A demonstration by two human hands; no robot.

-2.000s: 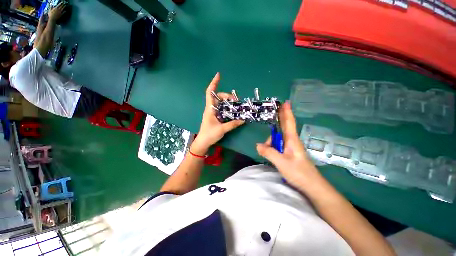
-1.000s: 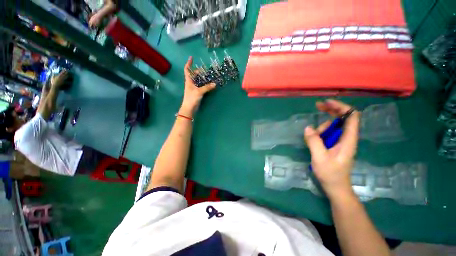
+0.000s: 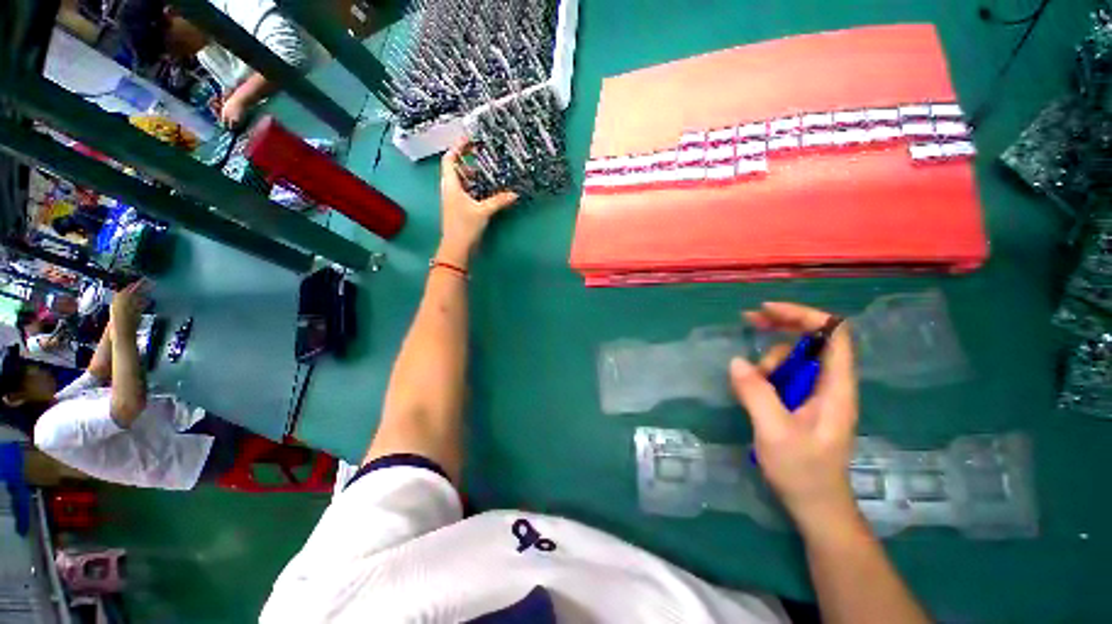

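Observation:
My left hand (image 3: 470,213) is stretched out to the far side of the mat, its fingers around the near left side of a circuit board panel (image 3: 524,165) with silver rods sticking up. That panel stands against the near edge of a white tray (image 3: 429,141) holding a dense group of boards with rods (image 3: 482,55); where one ends and the other begins is hard to tell. My right hand (image 3: 799,408) holds blue-handled cutters (image 3: 799,373) above two clear holders, one farther (image 3: 659,371) and one nearer (image 3: 951,485). The hand hides part of both.
A red foam stack (image 3: 780,219) with rows of silver components (image 3: 841,129) lies beyond the holders. Dark green stacked boards (image 3: 1085,293) are at the right edge. A red roll (image 3: 327,179), green posts and a black box (image 3: 327,315) are at left. Other workers (image 3: 122,421) sit farther left.
My left hand has carried the board panel from in front of me out to the white tray. My right hand has moved away from the panel to above the holders, keeping the cutters.

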